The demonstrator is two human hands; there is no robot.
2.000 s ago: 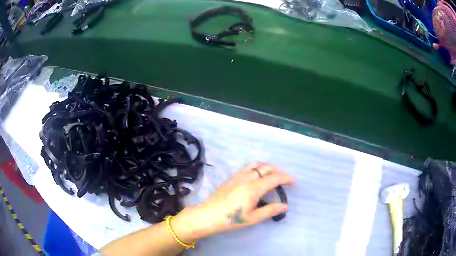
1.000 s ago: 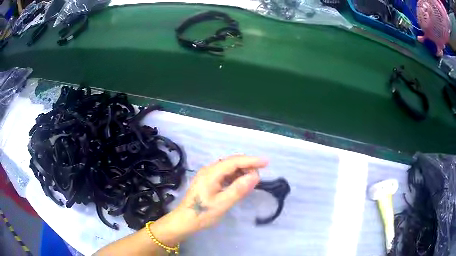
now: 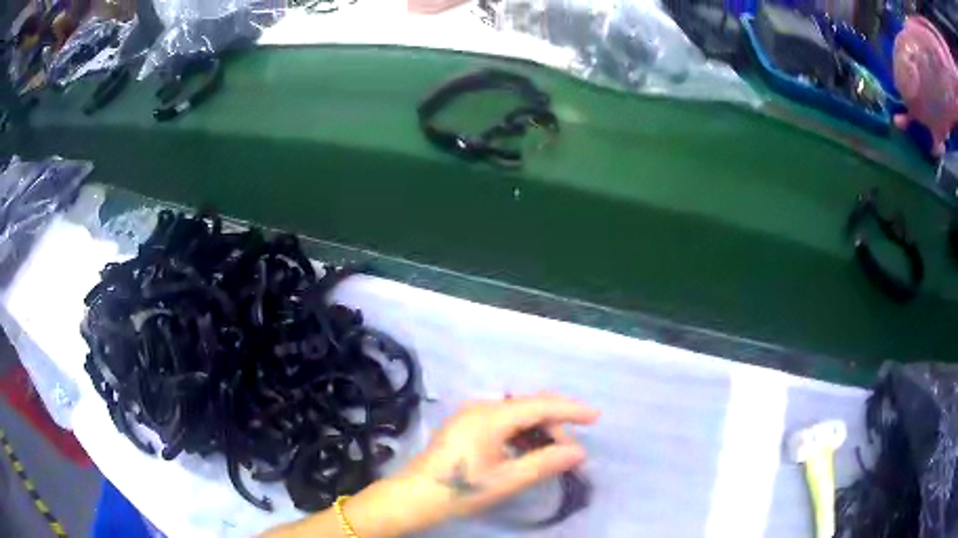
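Observation:
My left hand (image 3: 515, 452) comes in from the bottom left, palm down over the white sheet. Its thumb and fingers are around a black C-shaped yoke (image 3: 573, 496). The yoke's curved arm shows blurred below and right of the thumb; a dark part of it shows between thumb and fingers, and the rest is hidden. A large tangled heap of black yokes (image 3: 242, 357) lies left of the hand. My right hand is out of the picture.
A green belt (image 3: 651, 242) crosses behind, carrying black headbands (image 3: 488, 116), another at right (image 3: 884, 247). A white-headed hammer (image 3: 818, 441) lies at right beside bagged thin black parts (image 3: 893, 473). Clear plastic (image 3: 37, 200) lies far left; a blue tray (image 3: 814, 100) stands back right.
A second ago the yoke lay to the right of my fingertips with its arc clear; now it is partly under my left hand and blurred. The whole view has shifted.

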